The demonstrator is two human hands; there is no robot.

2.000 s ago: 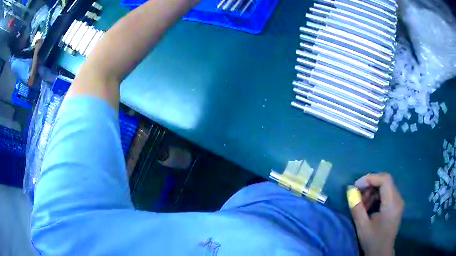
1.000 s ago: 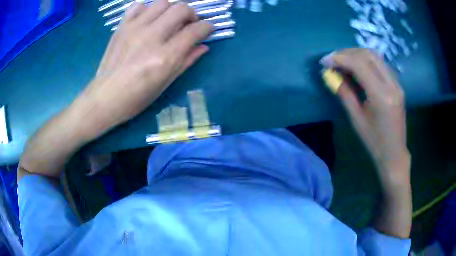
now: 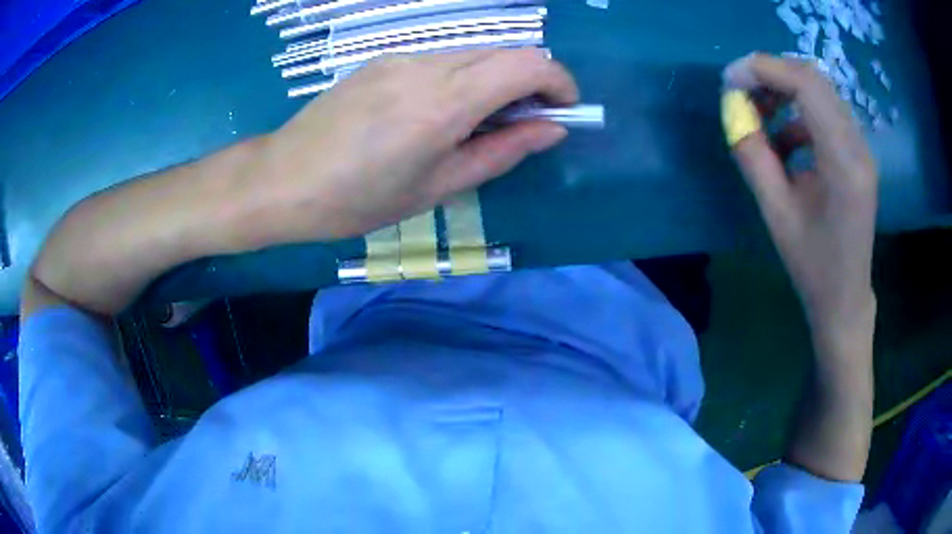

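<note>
My left hand [image 3: 418,136] is shut on a silver metal rod [image 3: 585,115], whose right end sticks out past the thumb and index finger; the rest of the rod is hidden by the hand. The row of rods [image 3: 438,31] lies just beyond this hand. My right hand [image 3: 809,156] is at the right near the pile of end caps [image 3: 830,42]. Its thumb has a yellow wrap and its index fingertip a whitish cover. The thumb and index tips are apart; whether a small piece is held cannot be told.
A short rod wrapped in yellow tape [image 3: 426,265] lies at the bench edge, with pale tape strips [image 3: 462,219] behind it. The corner of a blue tray [image 3: 47,37] shows at the upper left. A yellow cable [image 3: 913,399] runs below right.
My left hand has moved right and nearer, and a rod now shows in it. My right hand has moved slightly up and right. The view has shifted since the first frame.
</note>
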